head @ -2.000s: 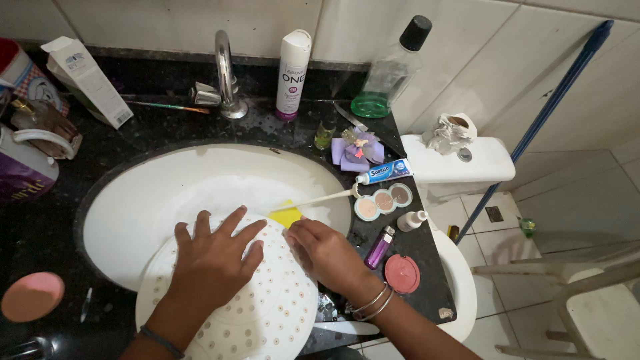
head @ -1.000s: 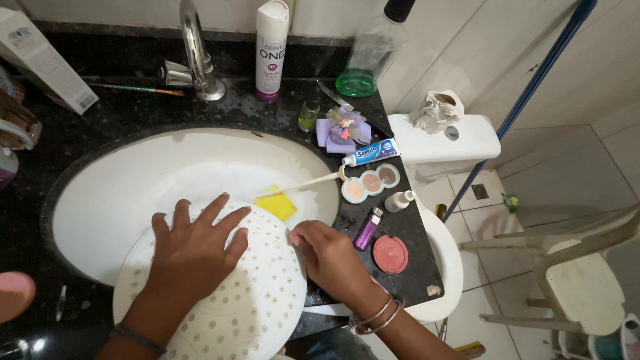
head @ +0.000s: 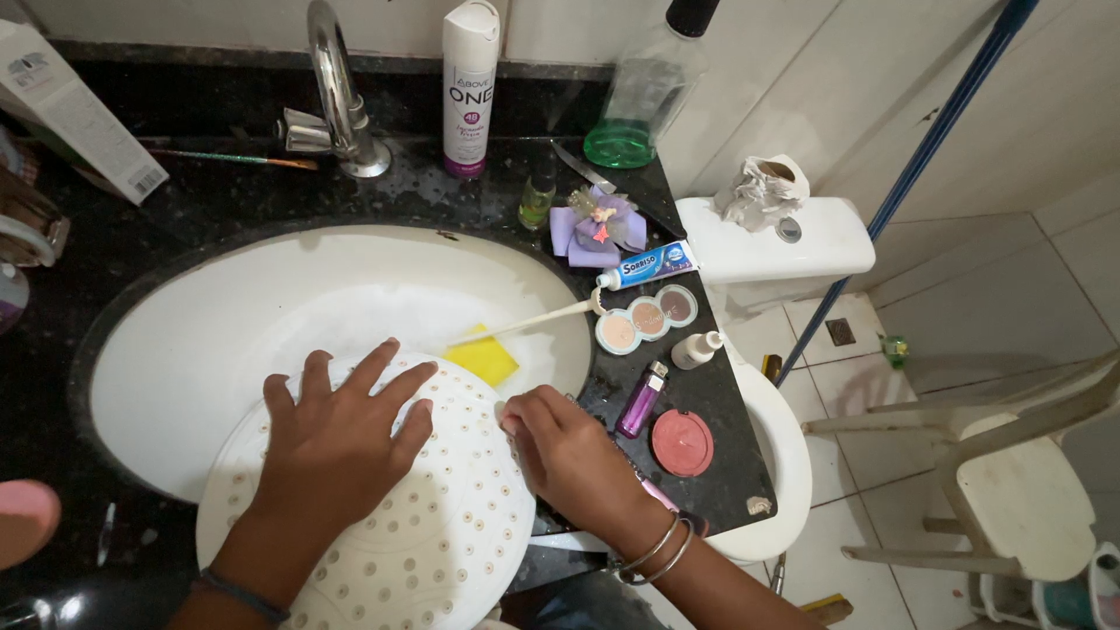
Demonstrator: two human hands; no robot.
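Observation:
A round white dotted disc (head: 420, 525), perhaps a lid or fan part, leans over the front rim of the white oval sink (head: 201, 297). My left hand (head: 337, 437) lies on its face with the fingers spread. My right hand (head: 560, 446) has its thumb and fingertips pinched together at the disc's right edge; whether something small is between them cannot be seen. A yellow piece (head: 483, 357), like a sponge or cloth, lies in the sink beyond the disc. A thin cream stick with a hooked end (head: 542, 314) crosses the sink's right rim.
The black stone counter (head: 219, 188) holds a chrome tap (head: 337, 105), spray can (head: 471, 96), green-liquid bottle (head: 643, 96), knife (head: 582, 168), toothpaste tube (head: 652, 265), makeup palette (head: 647, 320), purple lighter (head: 641, 401) and pink compact (head: 682, 443). Right are a toilet (head: 779, 437), blue pole (head: 910, 184) and plastic chair (head: 1015, 481).
My right hand has moved from beside the yellow piece to the disc's right edge. My left hand stays spread on the disc.

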